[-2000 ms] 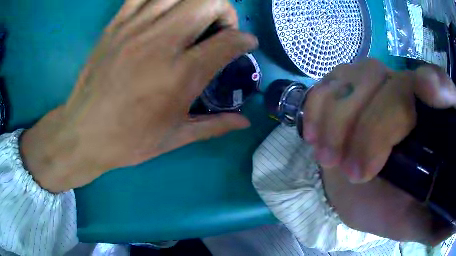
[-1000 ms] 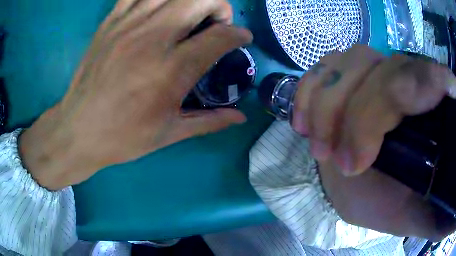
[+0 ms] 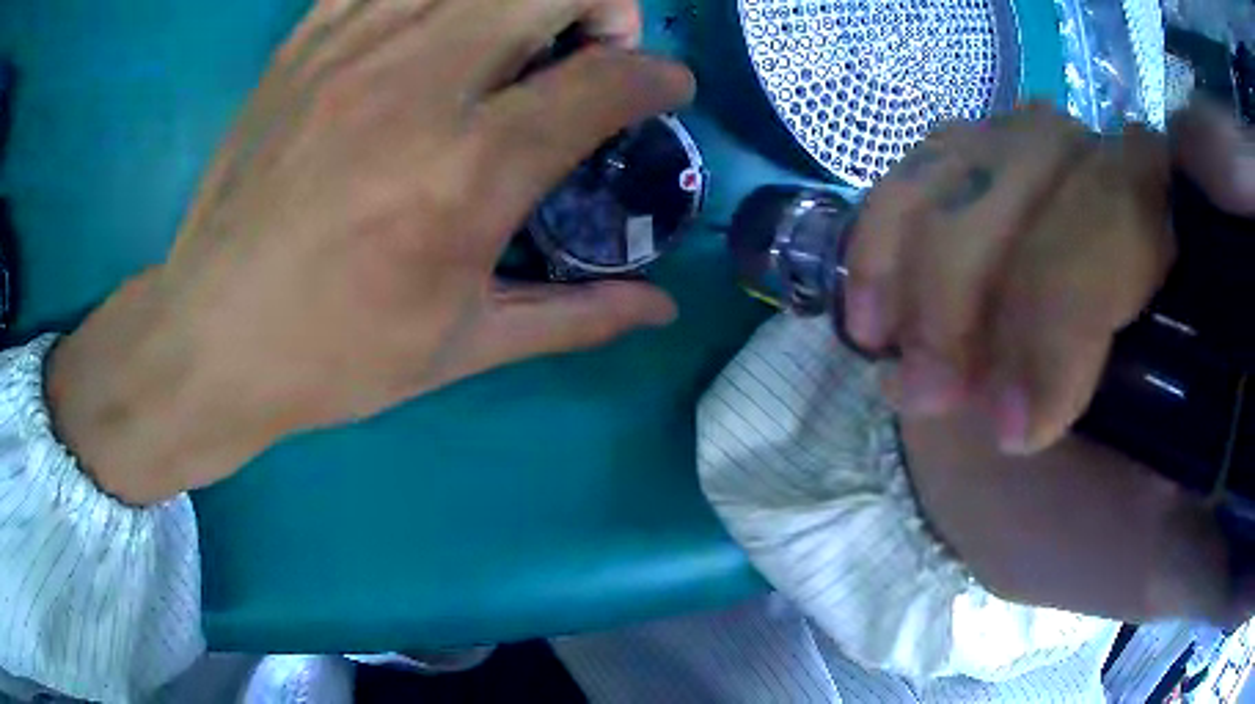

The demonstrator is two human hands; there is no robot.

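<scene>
A round dark watch body point(image 3: 606, 206) lies on the green mat, with a small white patch and a red-and-white mark on its face. My left hand point(image 3: 372, 206) is curved around its left side, thumb below and fingers above, and holds it. My right hand point(image 3: 1018, 261) is closed around the thick dark handle of the electric screwdriver point(image 3: 1170, 371). The screwdriver's clear and silver nose point(image 3: 805, 248) points left at the watch's right edge. The thin tip is close to the rim; I cannot tell if it touches.
The silver screw plate point(image 3: 888, 76) with a grid of holes lies at the top, right of the watch. A clear zip bag point(image 3: 1091, 62) is beyond it. Tiny dark specks are on the mat near the plate. Dark items show at the far left edge.
The watch has shifted slightly up and left with my left hand over the two seconds. Since the last earlier frame, the screwdriver and my right hand have moved slightly right and up.
</scene>
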